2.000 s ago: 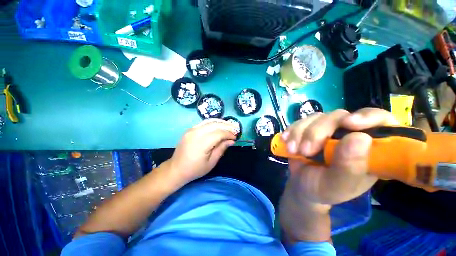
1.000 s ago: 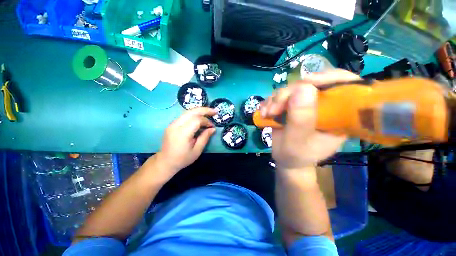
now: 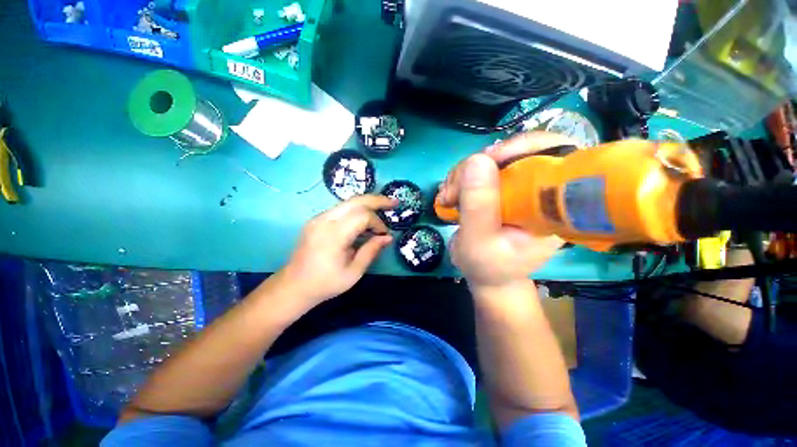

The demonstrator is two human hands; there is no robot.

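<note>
My right hand [image 3: 489,214] is closed around the orange electric screwdriver [image 3: 581,196], its front end pointing left, close to the housings; its bit cannot be made out. My left hand [image 3: 341,240] has its index fingertip at a black round housing with a circuit board [image 3: 404,206], thumb apart below it; whether it pinches a tiny screw cannot be told. Another housing [image 3: 421,248] sits just below, one [image 3: 349,174] to the upper left and one [image 3: 380,131] further back. My right hand and the screwdriver hide the mat to the right.
A black machine with a white top [image 3: 498,65] stands behind. Blue bins [image 3: 105,30] and a green bin [image 3: 249,61] are at the back left, with a solder reel [image 3: 164,103], paper slips [image 3: 306,122] and yellow cutters [image 3: 9,170]. Another person's arm [image 3: 721,301] is at right.
The screwdriver has moved left from the nearest housing's right side and turned, its cable end now showing. My left fingers have moved from the nearest housing to the one behind. The view has shifted slightly.
</note>
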